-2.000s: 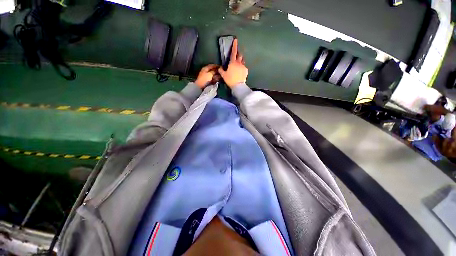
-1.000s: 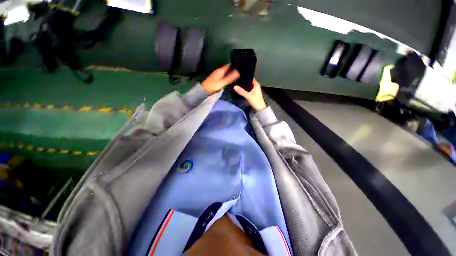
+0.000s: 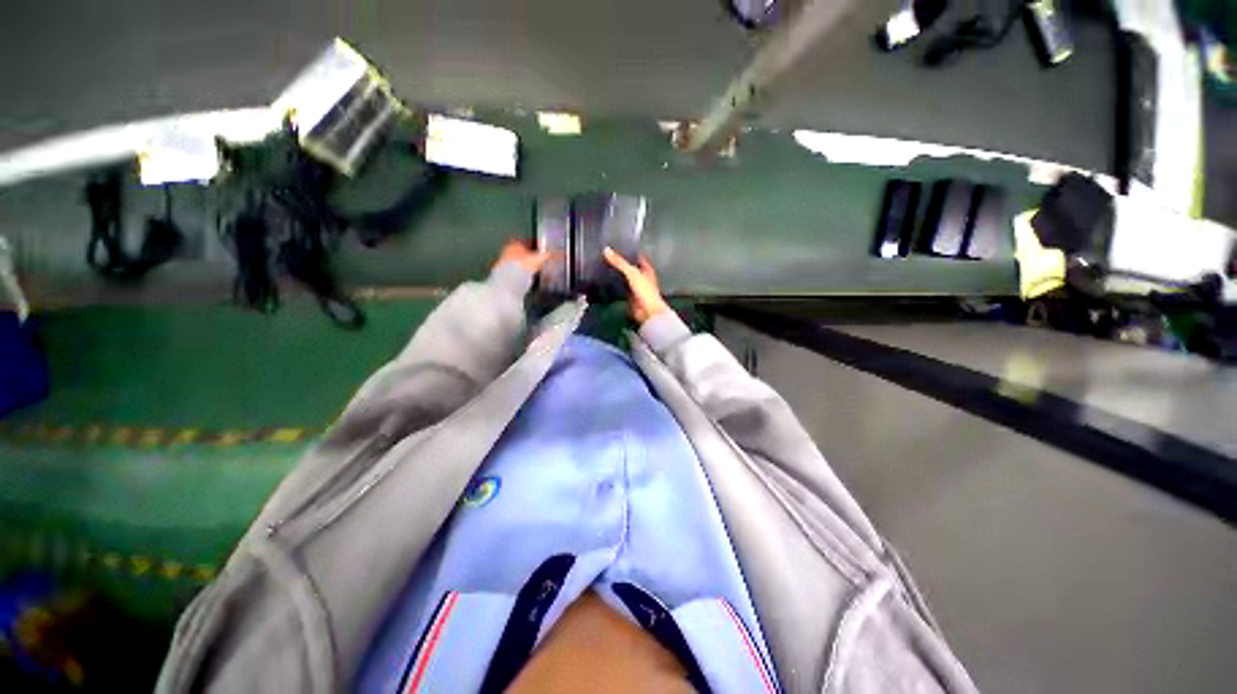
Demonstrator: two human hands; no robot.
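Note:
Dark oblong adapter cases (image 3: 589, 233) stand side by side at the bench's front edge, straight in front of me. Their exact number is blurred. My left hand (image 3: 528, 259) grips the left side of the group, fingers against the leftmost case. My right hand (image 3: 636, 282) grips the right side, its thumb on the near part of the right case (image 3: 623, 224). The lower ends of the cases are dark against my jacket and hard to make out.
Coiled black cords (image 3: 278, 231) lie on the green bench at left, near a white box (image 3: 472, 145) and a pale-edged tray (image 3: 339, 109). Several black cases (image 3: 950, 220) lie at right, beside a yellow item (image 3: 1042, 258). A grey curved surface (image 3: 882, 447) is at lower right.
My hands have parted from the single black case held between them and now flank a group of cases. The pair formerly lying left of my hands no longer shows there. The view has shifted.

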